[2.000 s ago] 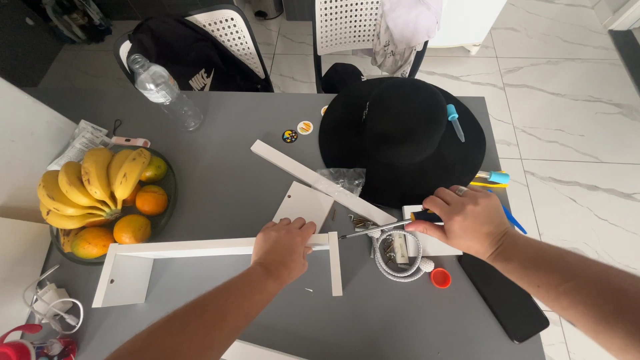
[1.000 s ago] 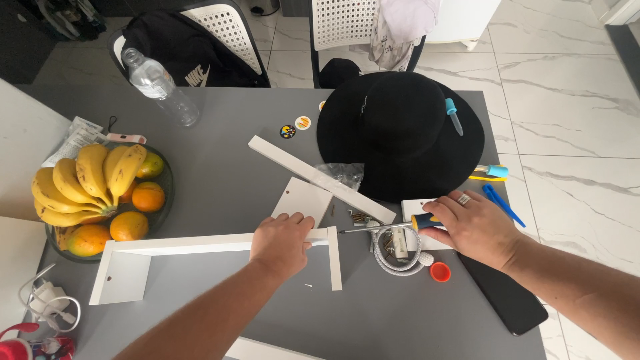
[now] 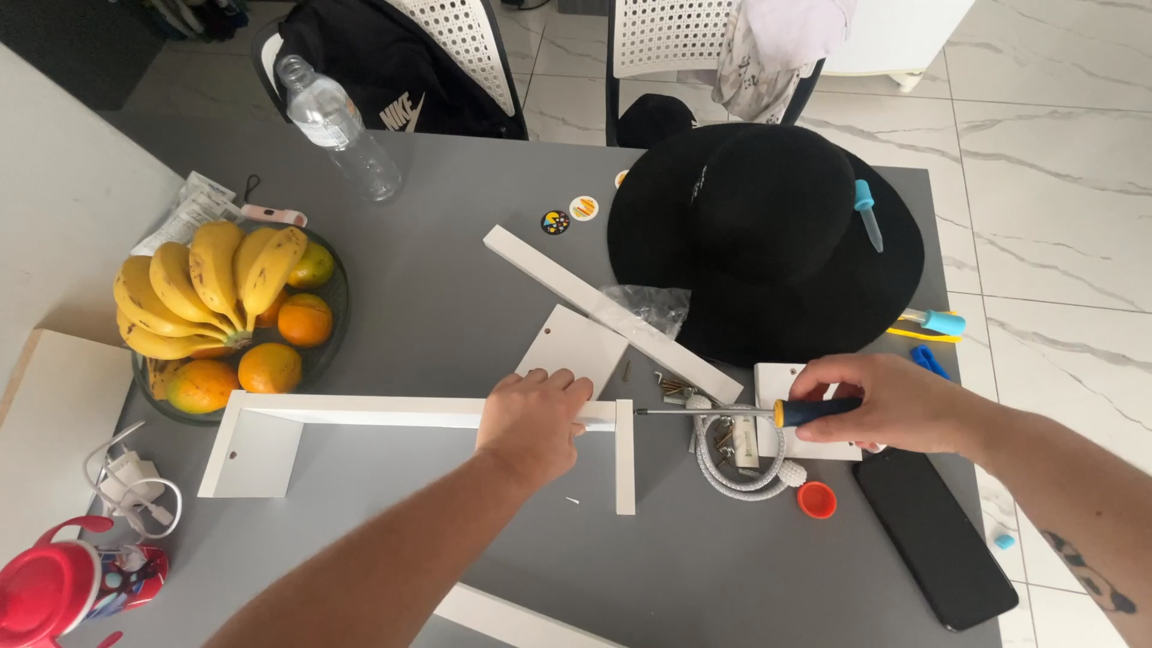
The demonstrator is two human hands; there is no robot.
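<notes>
My left hand [image 3: 533,423] grips the long rail of a white board frame [image 3: 387,410], close to its right end. My right hand [image 3: 864,400] holds a screwdriver [image 3: 814,411] by its dark blue and yellow handle. The level shaft points left, and its tip is at the outer face of the frame's right end piece [image 3: 625,468]; whether it sits in a screw head is too small to tell. Behind my left hand lies a white panel [image 3: 576,346] with a hole, beside a slanting white strip [image 3: 612,310]. Under the shaft are loose screws [image 3: 675,387] and a coiled grey-white cord [image 3: 742,490].
A black hat [image 3: 765,225] with a dropper on it lies behind my right hand. A fruit plate [image 3: 337,333] and a plastic bottle [image 3: 337,126] stand left. A phone [image 3: 936,540], red cap [image 3: 817,499] and another white panel [image 3: 769,382] lie right. A white strip [image 3: 522,621] lies in front.
My right hand has shifted from the screwdriver's handle top to a grip farther back, with more of the handle showing. My left hand stays on the frame.
</notes>
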